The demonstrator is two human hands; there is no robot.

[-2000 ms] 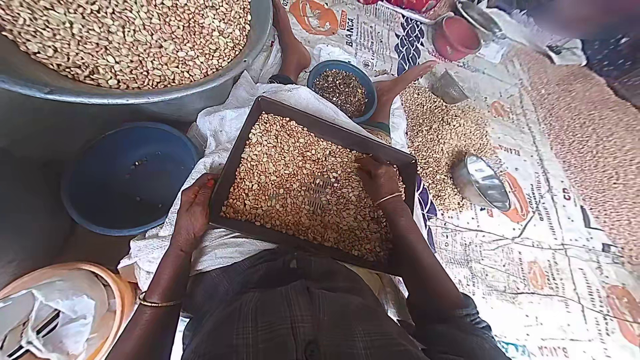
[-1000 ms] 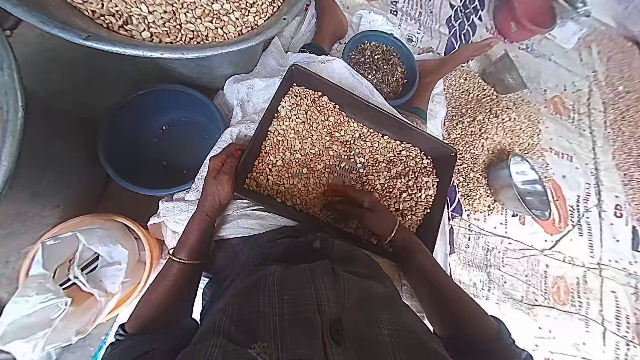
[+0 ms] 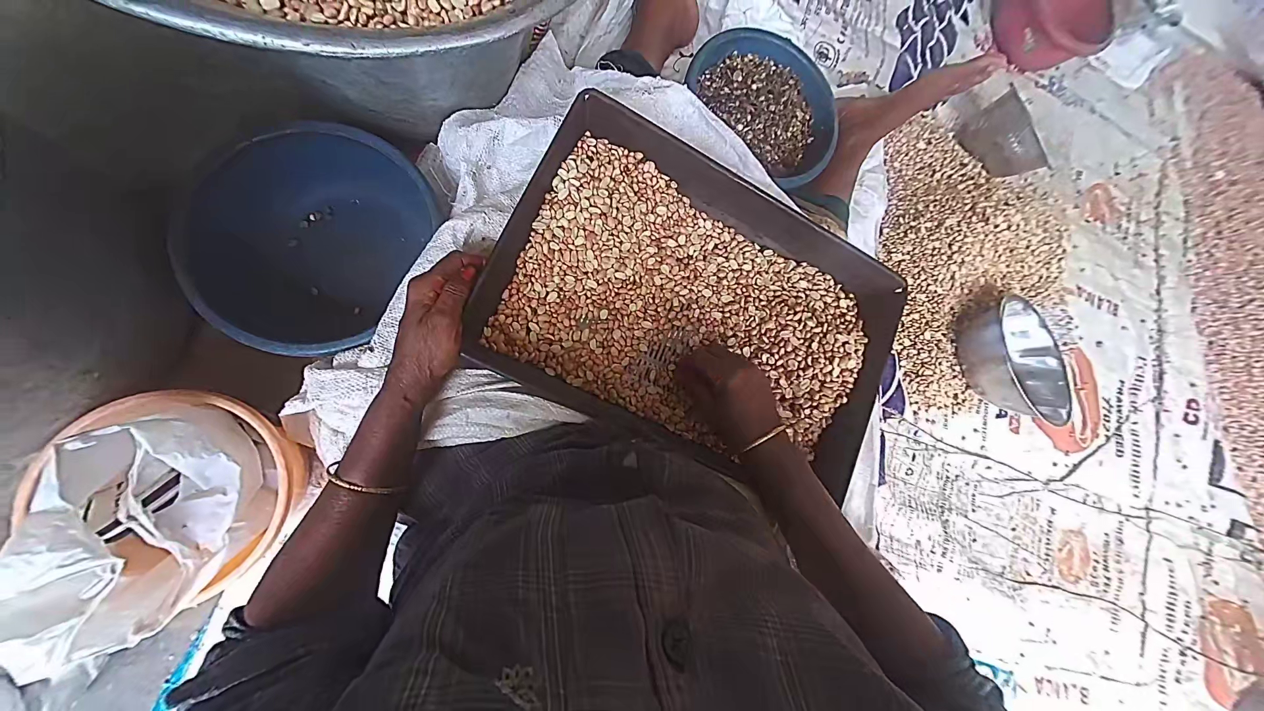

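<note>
A dark rectangular tray lies tilted over my lap on a white woven sack. Pale and reddish seeds or nuts, perhaps split peanuts, cover much of its bottom. My left hand grips the tray's left side, fingers at the rim. Inside the tray, near its front edge, my right hand touches the seeds with bent fingers; whether it holds any is hidden. Just left of those fingers a patch of the tray's patterned bottom shows.
A blue basin holding a few bits is at left, below a large metal tub of seeds. A small blue bowl of darker bits stands beyond the tray. A steel bowl lies tipped by a seed pile. An orange tub is lower left.
My right hand has moved from the tray's right part toward its front middle, among the seeds. My left hand keeps hold of the left side. The view has shifted left.
</note>
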